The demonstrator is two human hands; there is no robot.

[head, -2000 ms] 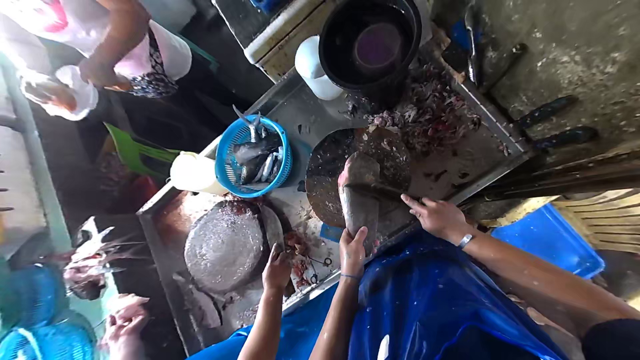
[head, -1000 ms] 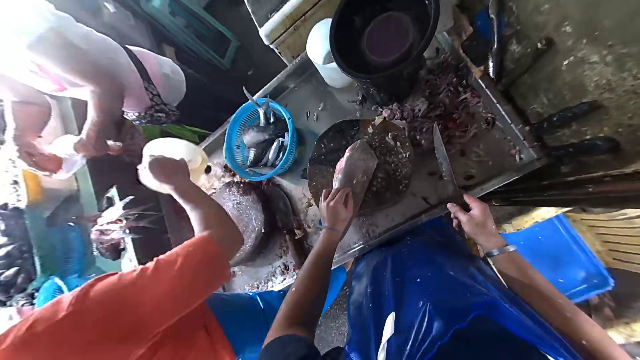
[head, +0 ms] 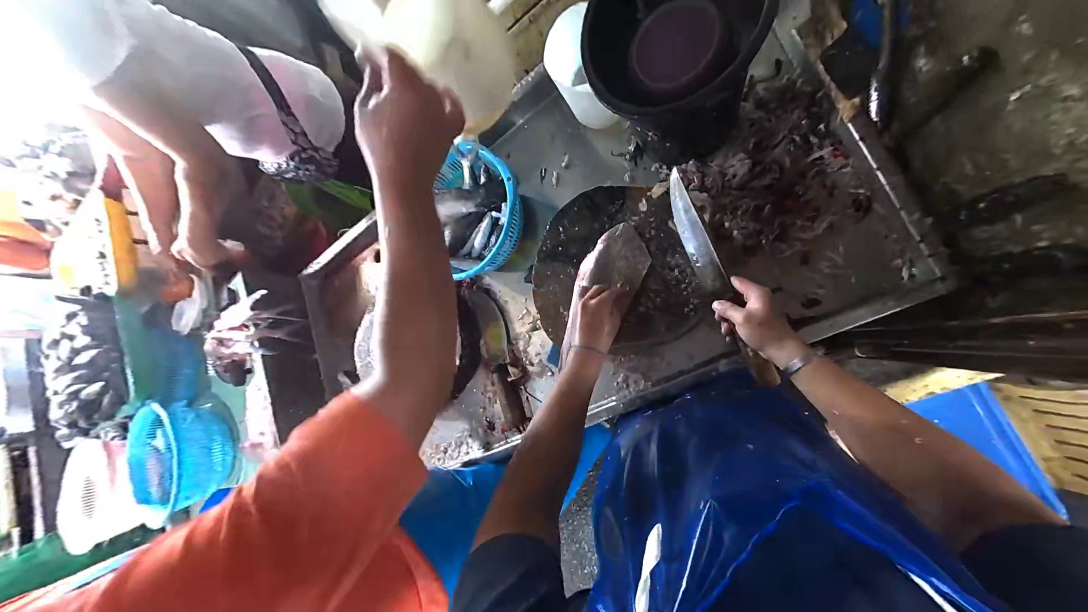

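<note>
My left hand (head: pixel 597 316) presses on a piece of fish (head: pixel 618 259), cut off at one end, which lies on a round, dark chopping block (head: pixel 561 246). In my right hand (head: pixel 755 321) is a large knife (head: pixel 699 240); its handle runs through the fist and its blade points up and away, over the right part of the block. The blade is apart from the fish. Scraps of fish waste (head: pixel 778 183) are heaped on the metal table (head: pixel 884 293) beyond the knife.
A black bucket (head: pixel 680 127) and a white container (head: pixel 578 64) stand behind the block. Left of it is a blue basket (head: pixel 510 212) of fish. A co-worker's arm (head: pixel 416 255) reaches across at left, holding a pale container (head: pixel 459 64). Another knife (head: pixel 491 327) lies nearby.
Two seconds ago the knife was at the fish; now it is off to the right. The co-worker in orange has come in from the left and lifted the pale container from the table.
</note>
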